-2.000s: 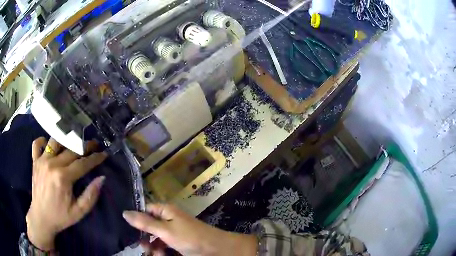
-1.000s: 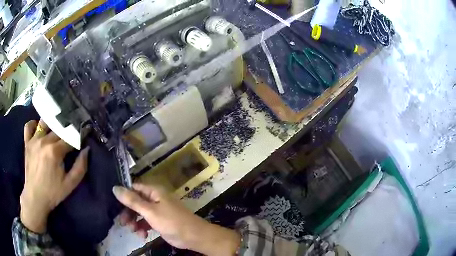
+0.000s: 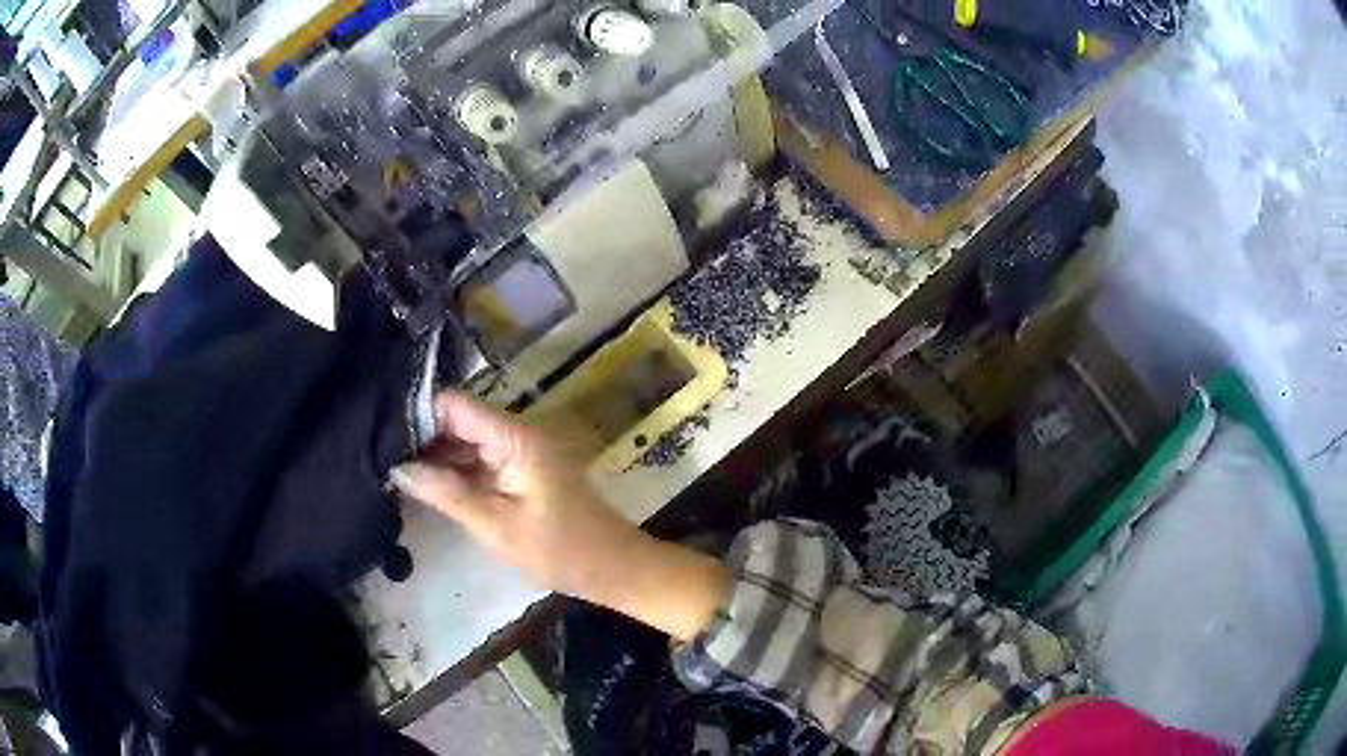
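Note:
The dark navy garment (image 3: pixel 222 473) lies over the left of the machine table and hangs towards me. Its pale overlocked edge (image 3: pixel 426 387) runs down from the needle area of the overlock machine (image 3: pixel 603 236). My right hand (image 3: pixel 525 495) pinches the garment at this edge, just below the needle area, with thumb and fingers. The needle and presser foot are too dark to make out. My left hand is not visible; whether it is behind the cloth or out of the picture cannot be told.
A yellow waste tray (image 3: pixel 606 392) sits below the machine front, with dark trimmings (image 3: pixel 746 288) beside it. Green-handled scissors (image 3: pixel 957 107) lie on the wood-edged board (image 3: pixel 901 222). A green-rimmed basket (image 3: pixel 1130 495) stands at the lower right.
My left hand has left the cloth and gone out of sight. My right hand stays at the garment edge. The camera view has shifted, showing more of the garment at left.

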